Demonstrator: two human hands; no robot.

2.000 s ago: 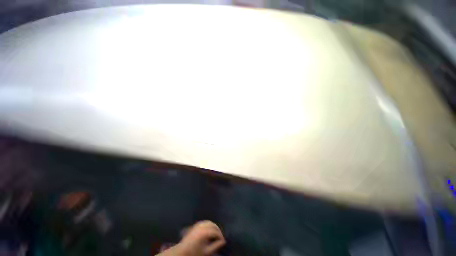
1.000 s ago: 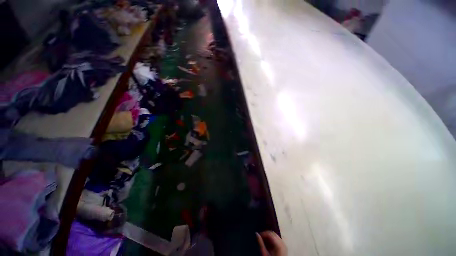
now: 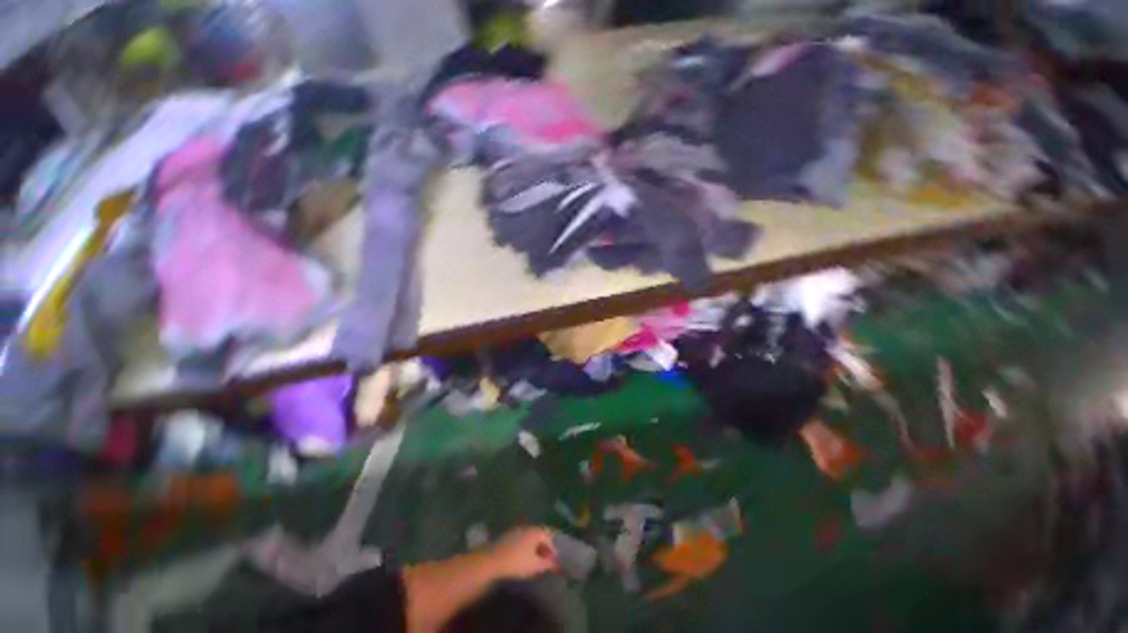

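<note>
My left hand is small and blurred at the bottom centre, its bare forearm coming out of a dark sleeve from the lower left. Its fingers look curled, and I cannot tell if it holds anything. My right hand is out of the picture. Ahead, the cream side table bears a tied bundle of dark grey and white cut pieces, pink pieces and a long grey fabric length hanging over the front edge.
Mustard and white scraps lie at the table's right end. Below it are purple cloth and a dark heap. Orange scraps and other cuttings litter the green floor. A pale strip lies at lower left.
The view has swung from the long bare white table to the heaped side table, which now lies across the picture. My left hand shows further left than one second ago.
</note>
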